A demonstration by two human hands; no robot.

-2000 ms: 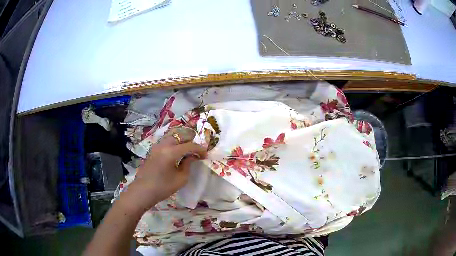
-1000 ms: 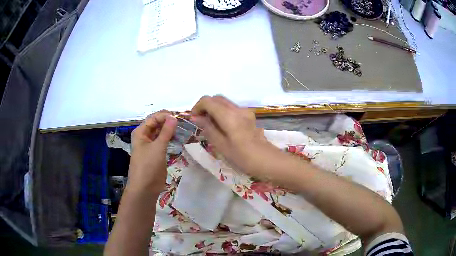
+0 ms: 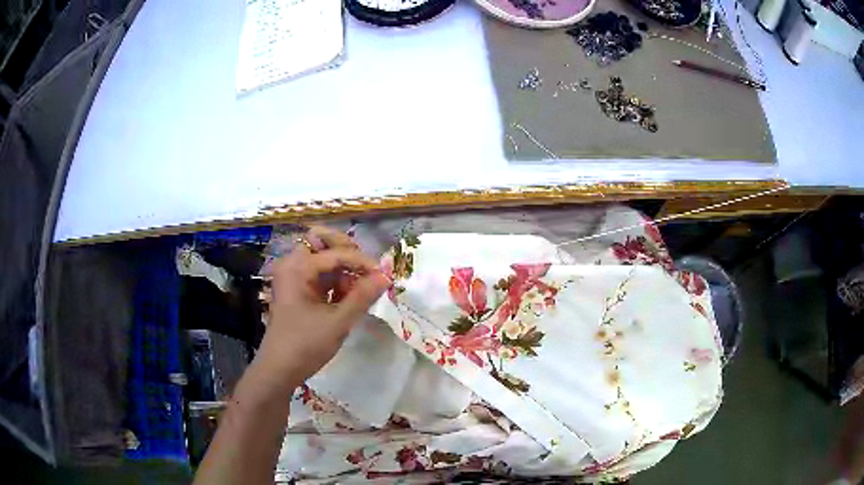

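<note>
The white floral garment point(image 3: 568, 332) lies over the lap below the table edge. Its narrow white band point(image 3: 493, 386) crosses it diagonally. My left hand point(image 3: 322, 308) pinches the garment at the band's upper left end, thumb and index finger together. A pale thread point(image 3: 677, 215) slants up to the right over the garment to the table's edge. No needle or fastener can be made out at my left fingertips. My right hand is not in view; a faint blur at the lower right rim cannot be told.
A grey-brown mat point(image 3: 635, 142) on the white table point(image 3: 398, 123) holds a dark fastener pile point(image 3: 606, 36), another metallic pile point(image 3: 625, 104) and a pencil point(image 3: 717, 73). Dishes stand behind. A written sheet point(image 3: 289, 47) lies left, a blue crate point(image 3: 156, 350) below.
My right hand came over to my left fingertips one second ago and has now left the picture. The slanting pale thread now shows. My left hand remains at the band's upper end.
</note>
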